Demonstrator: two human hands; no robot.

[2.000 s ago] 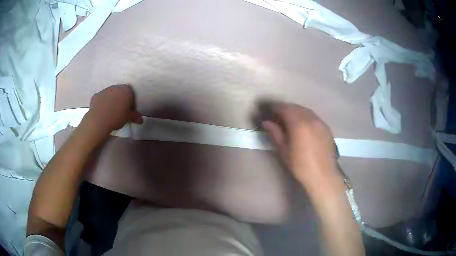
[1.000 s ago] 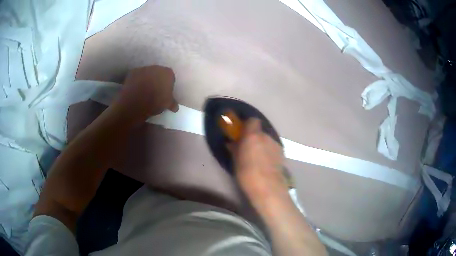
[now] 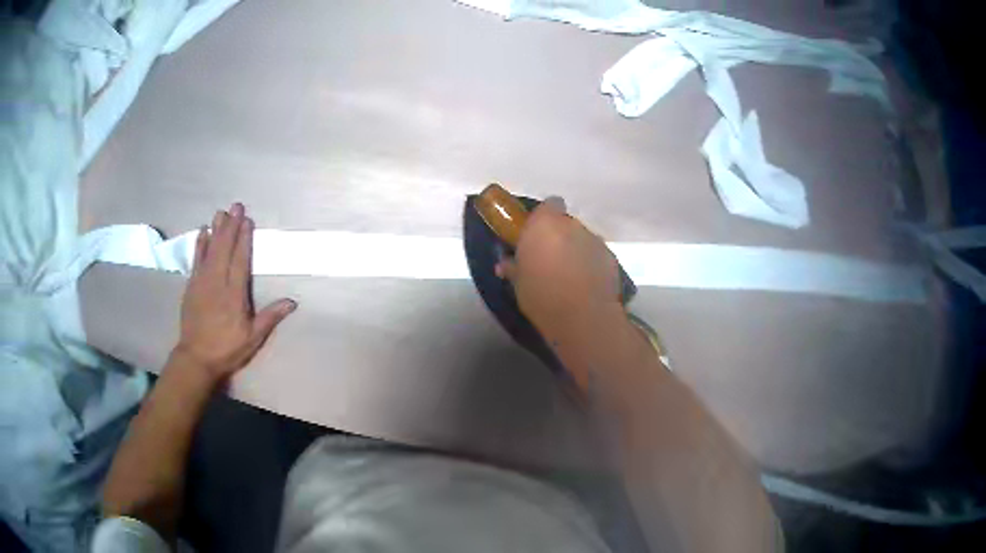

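Observation:
A long white fabric strip (image 3: 357, 255) lies straight across the pinkish-beige ironing table (image 3: 368, 367). My left hand (image 3: 225, 305) lies flat on the strip near its left part, fingers extended and thumb apart. Left of the hand the strip is a little twisted and runs to the white pile. My right hand (image 3: 562, 275) is closed around the orange-brown handle of the iron (image 3: 492, 265). The iron's dark body lies across the middle of the strip and hides part of it. The strip shows again to the right of the iron.
A white garment pile (image 3: 38, 216) hangs along the left side. Loose white strips (image 3: 751, 178) lie tangled at the far right, and more strips (image 3: 130, 92) lie at the far left. A pale hose or cord (image 3: 854, 502) runs along the lower right edge.
My left hand has gone from a closed grip on the strip to lying flat, further left. My right hand, empty-looking at first, took the iron, which now stands on the strip.

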